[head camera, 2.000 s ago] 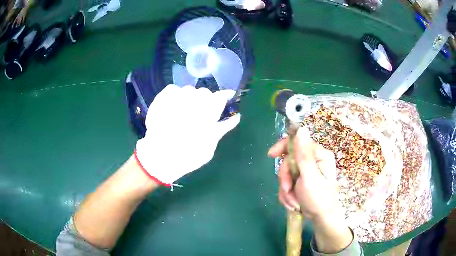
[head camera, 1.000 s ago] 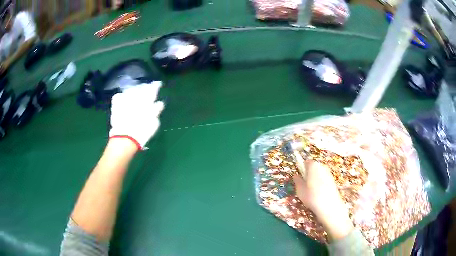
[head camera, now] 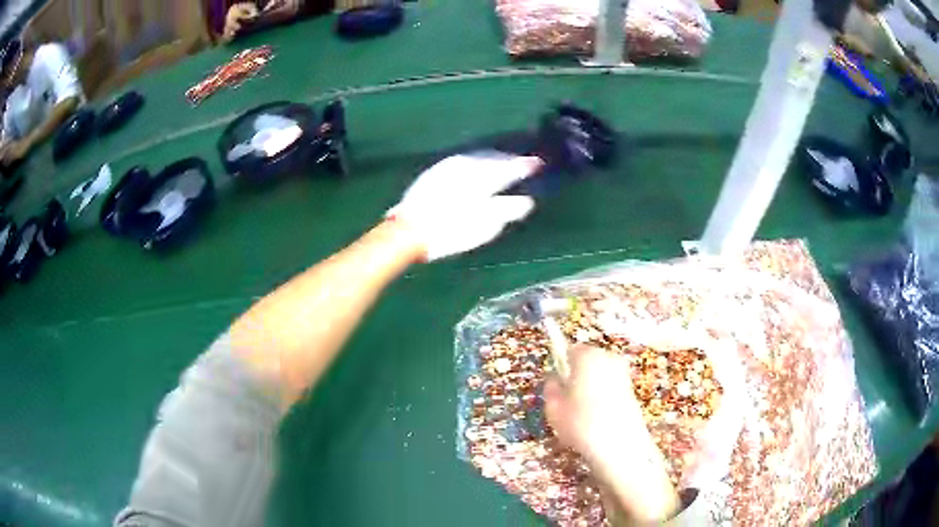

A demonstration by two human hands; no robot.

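Note:
My left hand (head camera: 463,206), in a white knitted glove with a red cuff edge, reaches over a dark fan unit (head camera: 582,139). The fan is blurred and its left part is hidden behind the glove. The thumb and a finger are apart; I cannot tell if they grip it. My bare right hand (head camera: 602,412) holds the hammer (head camera: 557,345) by its wooden handle, low over the open clear bag of copper pieces (head camera: 793,412). The hammer head is small and blurred against the copper pieces. My right fingers are partly hidden.
Several dark fans with pale blades (head camera: 273,139) stand on the green surface (head camera: 340,216) at left and right. A pale metal upright (head camera: 757,154) rises behind the bag. Another bag (head camera: 556,29), copper-coloured wires (head camera: 232,74) and a person's arm (head camera: 46,118) show at the back.
The view has shifted. My left hand has left the fan at the left and moved right to another fan. My right hand and the hammer have moved from beside the first fan to over the bag.

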